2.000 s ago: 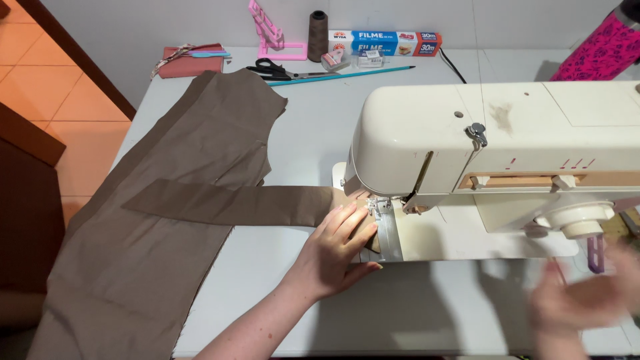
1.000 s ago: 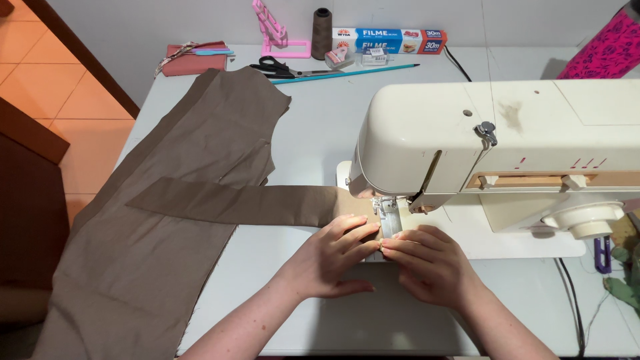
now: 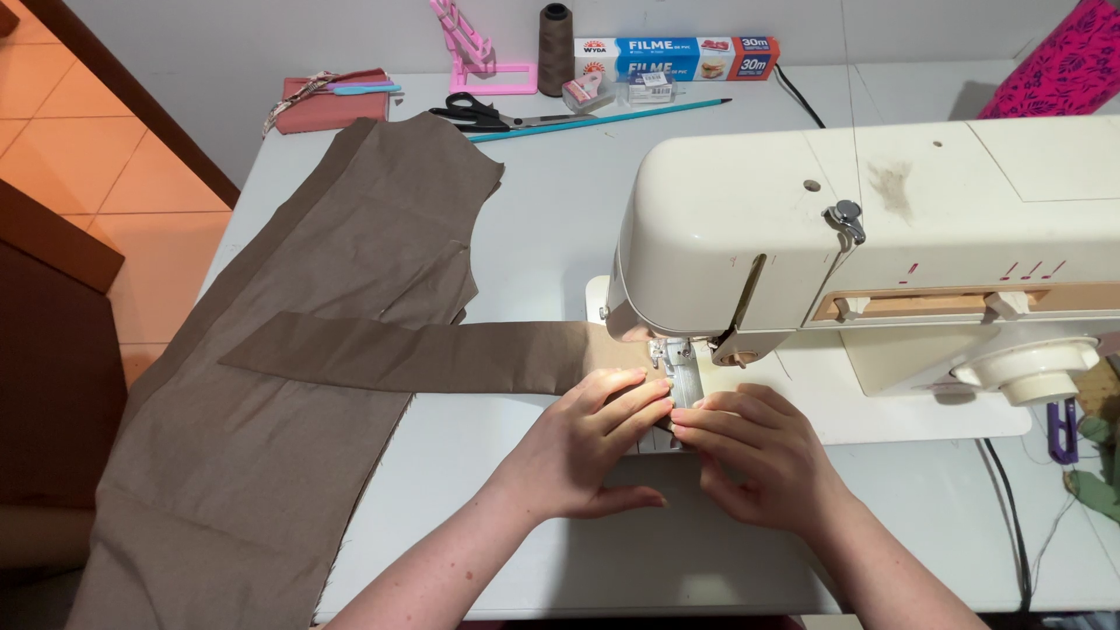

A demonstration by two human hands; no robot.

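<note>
A cream sewing machine (image 3: 735,210) stands on the white table at the right. A narrow brown fabric strip (image 3: 472,357) runs from the left to under its presser foot (image 3: 675,352), with its pointed left end over a large brown fabric piece (image 3: 289,315). My left hand (image 3: 595,446) presses flat on the strip just before the foot, fingers together and thumb out. My right hand (image 3: 761,455) meets it at the fingertips and pinches the strip's near edge at the front of the machine bed. The fabric under the fingers is mostly hidden.
Along the back lie black-handled scissors (image 3: 499,114), a teal pencil (image 3: 604,121), a brown thread cone (image 3: 556,51), a pink stand (image 3: 493,77), a cling film box (image 3: 675,58) and a red pouch (image 3: 332,103). A pink patterned bottle (image 3: 1057,61) and a purple clip (image 3: 1062,432) are at the right.
My right hand has come from the right, beside the machine, to the fabric at the presser foot, next to my left hand. My left hand has stayed on the strip.
</note>
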